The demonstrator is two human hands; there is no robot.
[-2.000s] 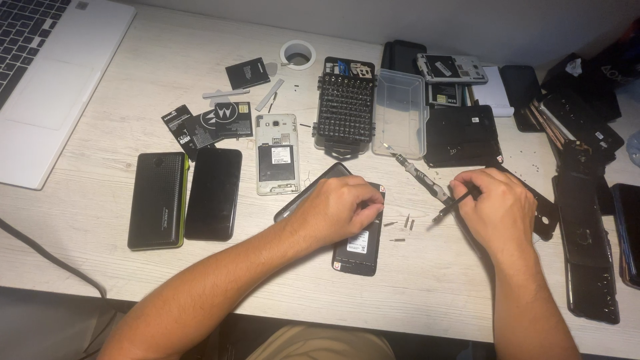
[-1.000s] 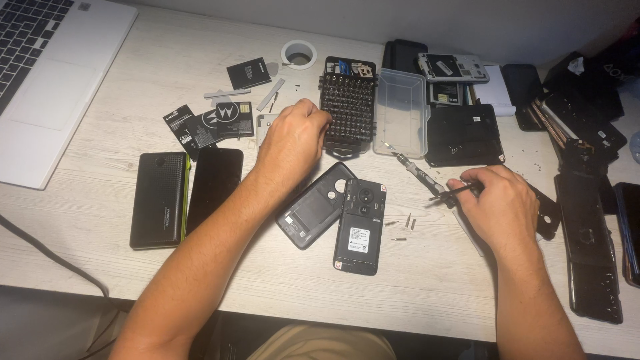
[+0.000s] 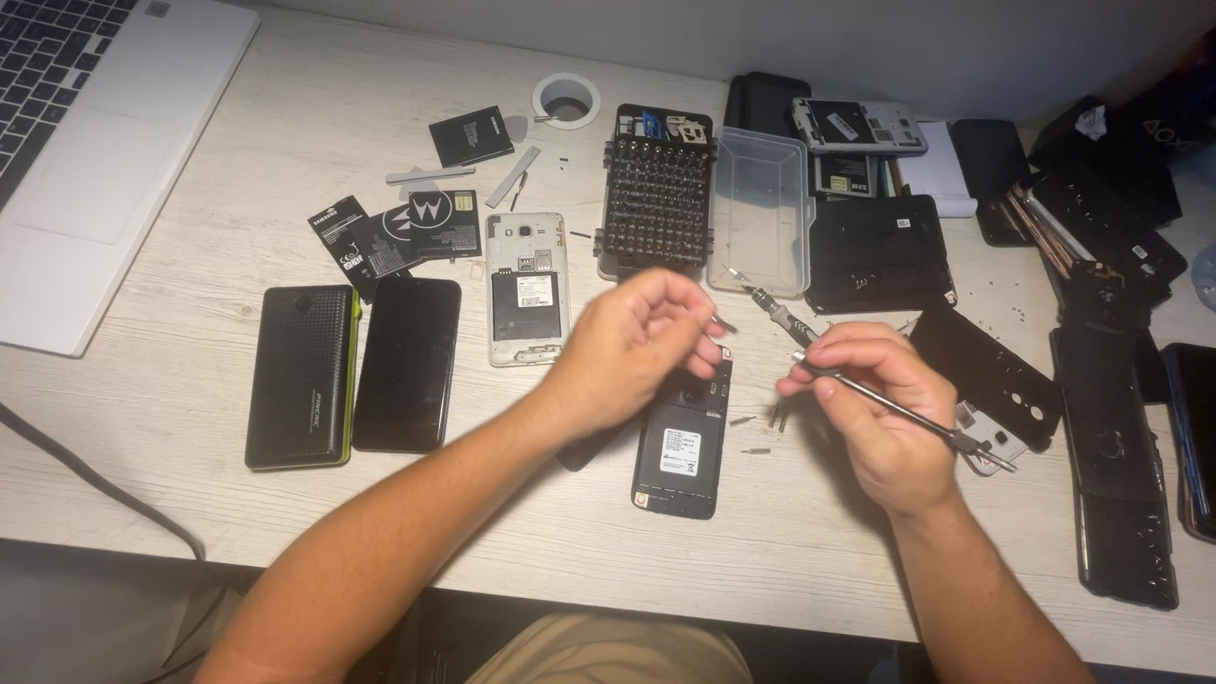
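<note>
My left hand (image 3: 651, 347) pinches a small metal screwdriver bit (image 3: 724, 324) between thumb and fingers, over the upper end of a black phone (image 3: 679, 456) with its back cover off. To the right, my right hand (image 3: 869, 408) grips a slim metal screwdriver shaft (image 3: 902, 408), its near end pointing toward the bit, the two apart. Behind that hand a grey-and-black screwdriver (image 3: 784, 316) rests on the table. Several loose bits (image 3: 755, 450) lie beside the phone. My left wrist mostly covers the phone's back cover (image 3: 581, 451). The black bit case (image 3: 657, 199) stands open beyond the left hand.
A white opened phone (image 3: 527, 290), loose batteries (image 3: 445, 223), a dark phone (image 3: 407, 366) and a power bank (image 3: 299, 375) lie left. A laptop (image 3: 114, 171) is at the far left. Right are a clear plastic lid (image 3: 760, 209), a black panel (image 3: 879, 252) with screws and stacked phone parts (image 3: 1107, 228).
My left hand has moved from the bit case toward my right hand and now shows a bit in its fingers. The shaft in my right hand has been turned, its end now toward the left hand.
</note>
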